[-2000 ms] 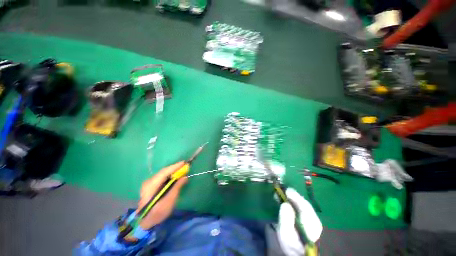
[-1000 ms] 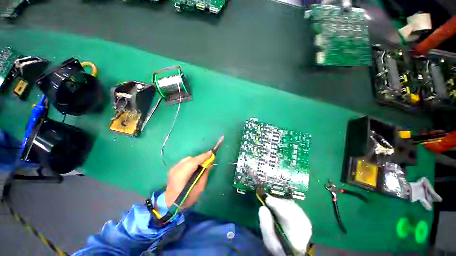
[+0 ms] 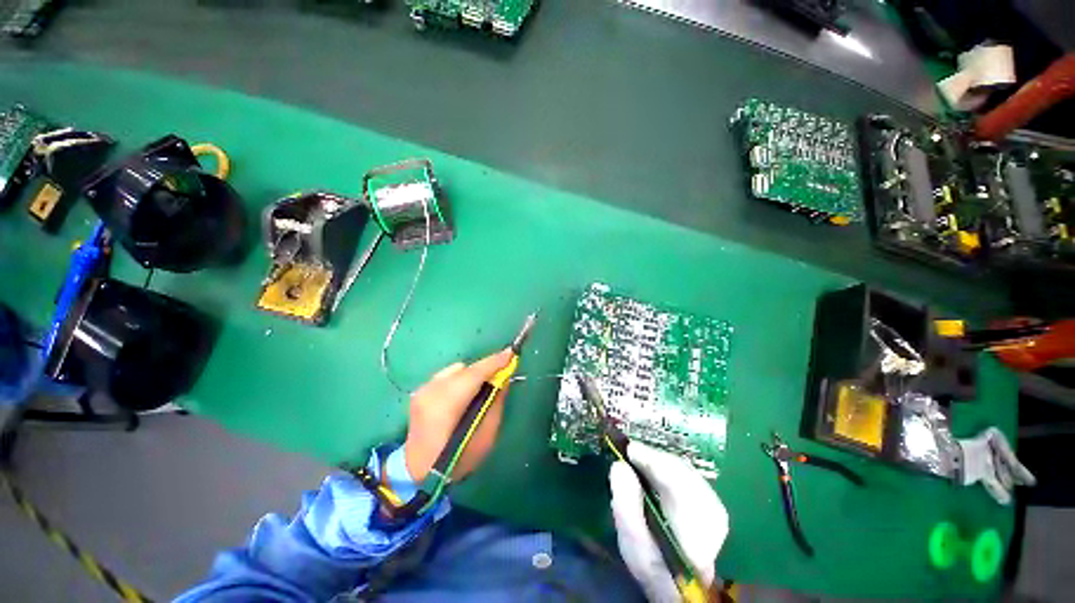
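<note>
A green circuit board (image 3: 678, 395) with silvery joints lies on the green mat in front of me. My left hand (image 3: 454, 418), bare, holds a yellow-and-black soldering iron (image 3: 481, 403), its tip up in the air left of the board. A thin strand of solder wire (image 3: 403, 324) runs from the reel (image 3: 404, 198) to my left hand and out to the board's left edge. My right hand (image 3: 674, 509), white-gloved, holds a second soldering iron (image 3: 614, 441) with its tip over the left part of the board, at the wire's end; contact is hard to tell.
Left are an iron stand with yellow sponge (image 3: 292, 292) and two black round cups (image 3: 165, 206). Right are side cutters (image 3: 787, 477), a black iron stand (image 3: 839, 353), a crumpled white glove (image 3: 996, 462) and green discs (image 3: 967, 551). Beyond lie another board (image 3: 804, 159) and black trays (image 3: 925, 194).
The right iron's tip has moved up and left across the board from its lower edge. The left hand has shifted slightly right. The far board at right has moved down, closer to the mat.
</note>
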